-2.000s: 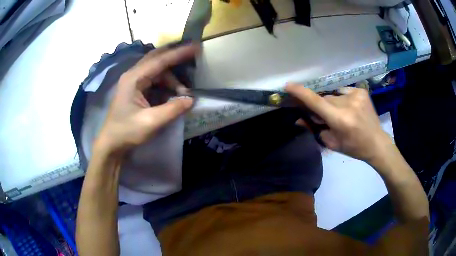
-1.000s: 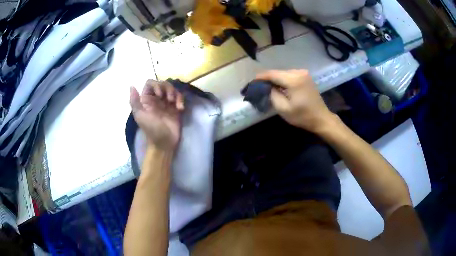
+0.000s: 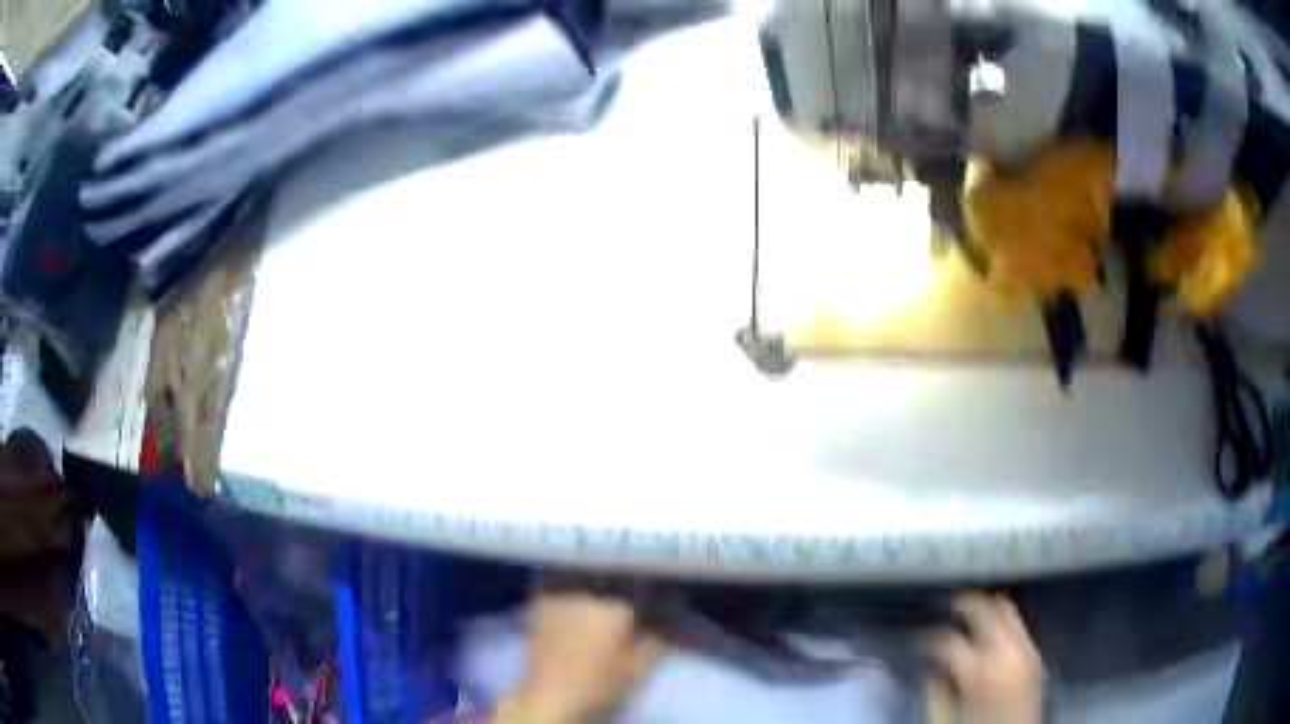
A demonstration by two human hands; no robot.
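Observation:
The pale grey garment piece with dark edging [image 3: 764,690] is low in the picture, below the table's front edge, blurred and cut off by the lower rim. My left hand [image 3: 577,654] is at its left end and my right hand [image 3: 986,662] at its right end. Both hands are blurred with fingers bent over the piece's upper edge, and both appear to grip it. The sewing machine [image 3: 905,85] stands at the back right with its lamp lit. Scissors with black loops [image 3: 1241,424] lie at the table's right.
Yellow-orange fluffy material [image 3: 1043,219] and black strips hang at the machine. A stack of striped white and dark cut pieces [image 3: 368,92] lies at the back left. Blue baskets [image 3: 184,622] stand below the table's left end. Measuring tape [image 3: 679,546] runs along the table's front edge.
The view has turned left. The garment piece has moved off the table edge, down in front of it. The scissors were put down earlier; my right hand no longer holds the dark crumpled piece separately.

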